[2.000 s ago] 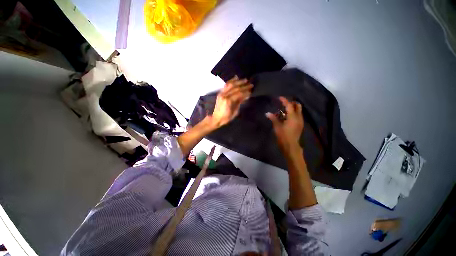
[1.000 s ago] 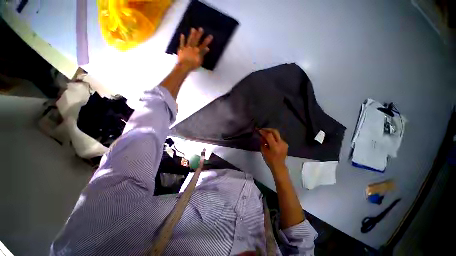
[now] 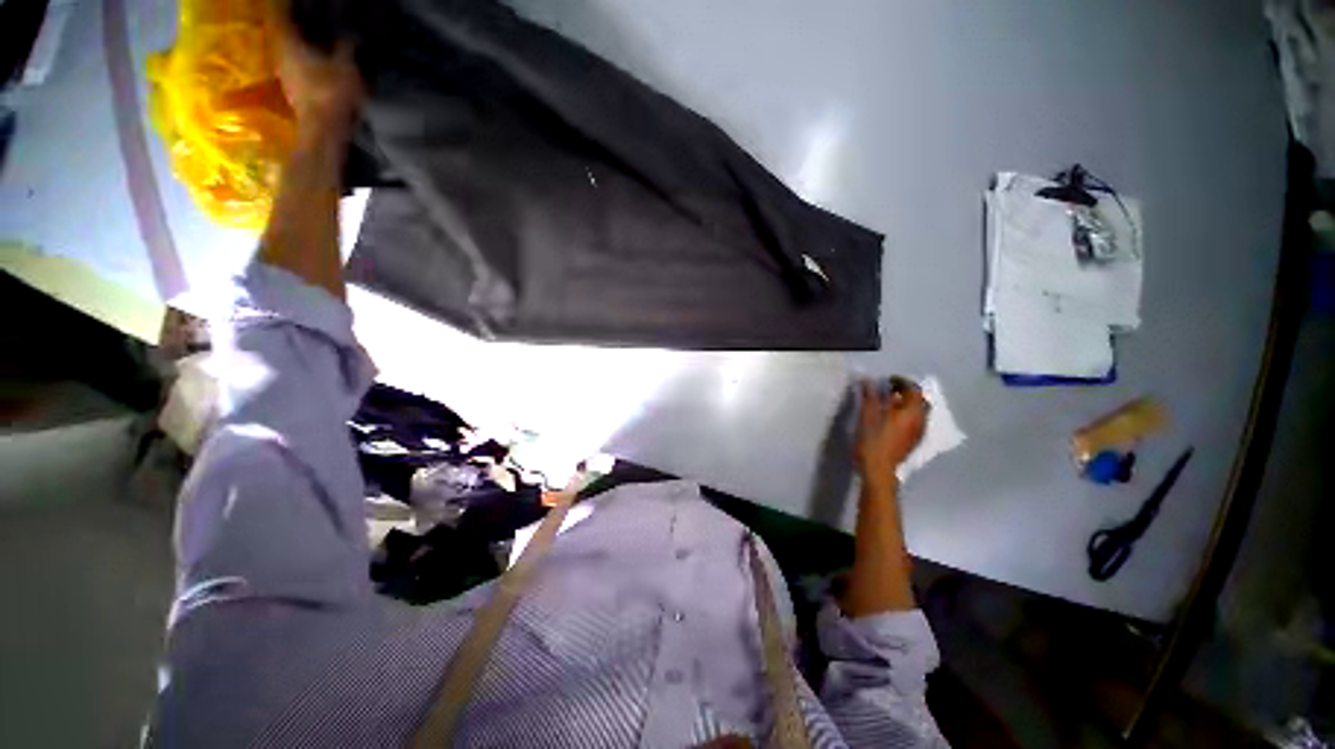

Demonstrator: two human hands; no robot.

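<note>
Dark suiting cloth (image 3: 586, 220) stretches across the table to the upper left, creased, with a small white tag (image 3: 814, 266) near its right end. My left hand (image 3: 319, 88) grips its far left part beside the yellow-orange bag; dark cloth partly hides the fingers. My right hand (image 3: 889, 422) is off the cloth, fingers curled over one side of a small white piece (image 3: 934, 427), which looks tilted. A tiny dark thing shows at its fingertips, too small to name.
The yellow-orange plastic bag (image 3: 227, 117) and a long ruler (image 3: 135, 161) are at far left. Clipboard papers (image 3: 1054, 278), a tan wooden piece (image 3: 1120, 427), a blue round item (image 3: 1110, 467) and black shears (image 3: 1139, 520) lie right. Offcuts (image 3: 425, 454) are heaped below the table edge.
My left hand has moved left to the bag's side, and the large cloth now reaches up-left with it. My right hand has left the cloth's near edge for the small white piece. The view has shifted.
</note>
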